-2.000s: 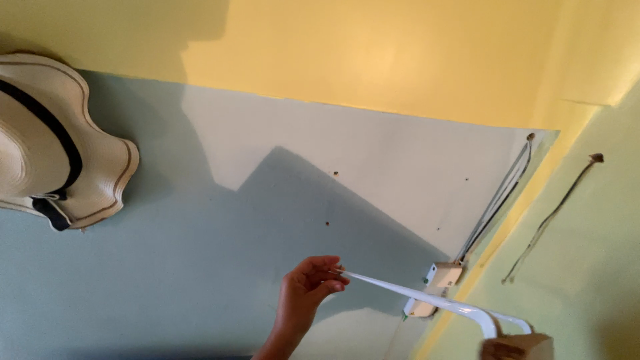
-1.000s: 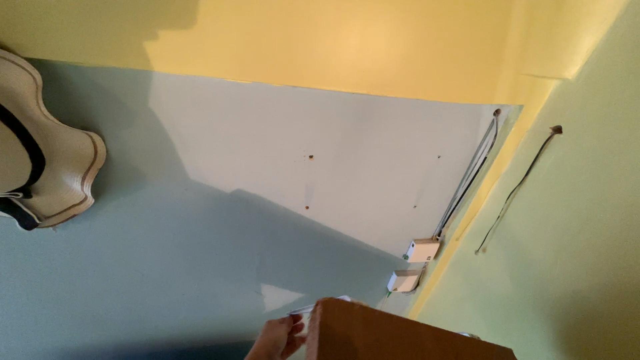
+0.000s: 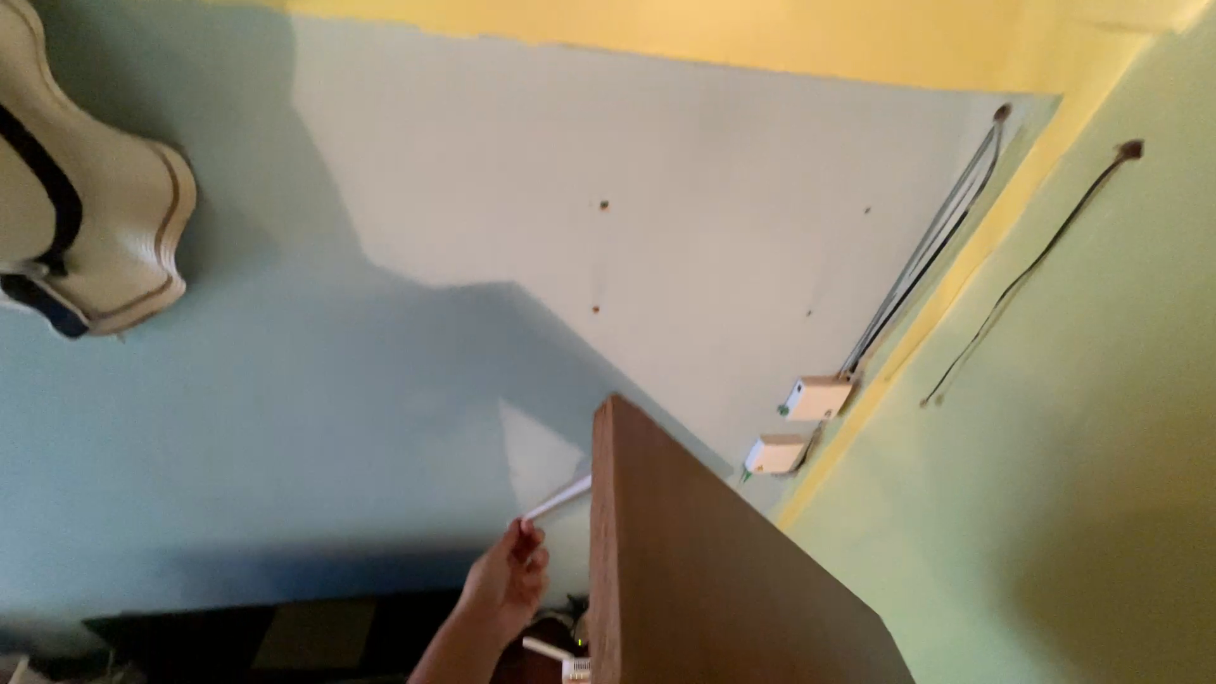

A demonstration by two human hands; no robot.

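My left hand (image 3: 508, 579), at the lower middle, pinches the tip of a white shelf bracket arm (image 3: 560, 498). The rest of that arm goes out of sight behind a brown wooden board (image 3: 731, 579). The board stands tilted at the lower right, its narrow edge toward my left hand. My right hand is not in view. Behind the board is a pale wall (image 3: 456, 380) with several small drilled holes, one of them a dark hole (image 3: 604, 205) near the middle.
Two small white boxes, an upper one (image 3: 819, 398) and a lower one (image 3: 774, 454), sit on the wall beside cables (image 3: 926, 256) near the corner. A black wire (image 3: 1026, 271) hangs on the green side wall. A straw hat (image 3: 123, 218) hangs at left. Dark furniture (image 3: 313, 632) lies below.
The brown board has come up into view and now covers most of the white bracket, which showed nearly whole two seconds ago. My left hand still pinches its tip.
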